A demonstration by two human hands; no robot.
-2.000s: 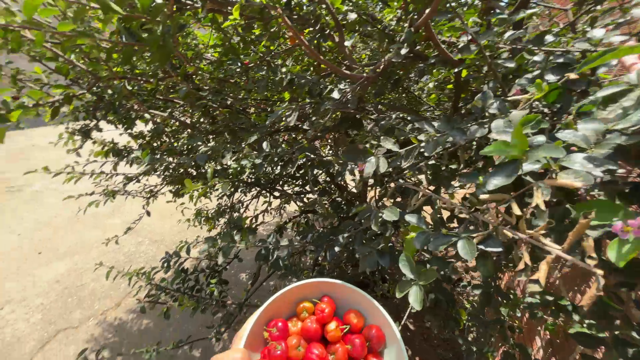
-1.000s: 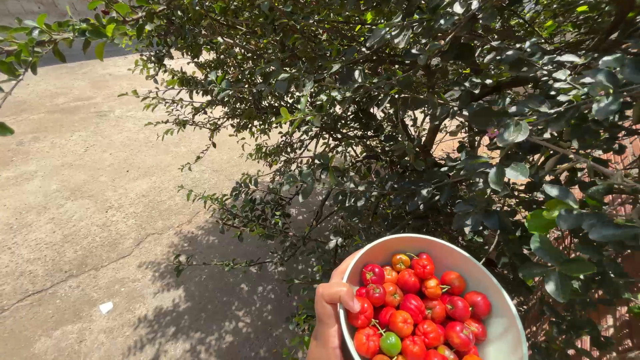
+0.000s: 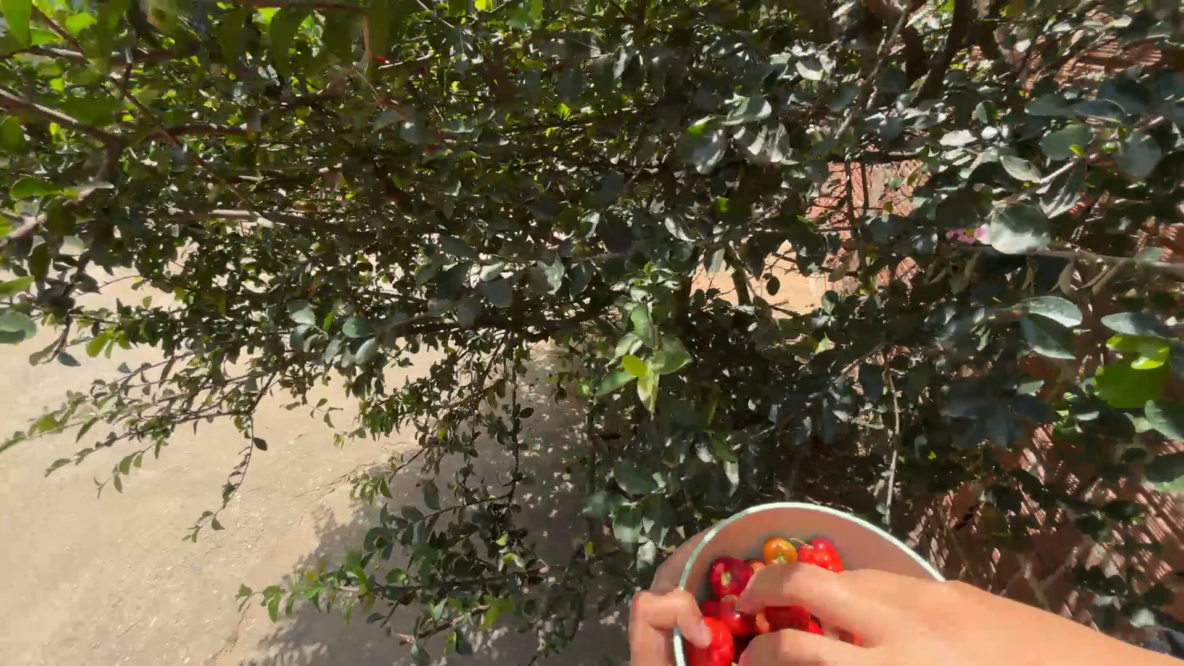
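At the bottom right of the head view is a pale round bowl (image 3: 883,546) of small red and orange cherry-like fruits (image 3: 731,577). My left hand (image 3: 661,622) grips the bowl's left rim, its thumb over the edge against the fruit. From the right, my right hand (image 3: 860,615) reaches over the bowl, its fingers down among the fruits. Whether it has a fruit between its fingertips cannot be seen. Much of the fruit lies hidden beneath it.
A dense leafy shrub (image 3: 518,250) fills most of the view, with thin branches hanging low in front of the bowl. Pale concrete ground (image 3: 157,546) lies at the left. A reddish brick wall (image 3: 1045,546) shows behind leaves at the right.
My right hand has come into view from the right and is now over the bowl; one second ago only my left hand showed there. The view has shifted.
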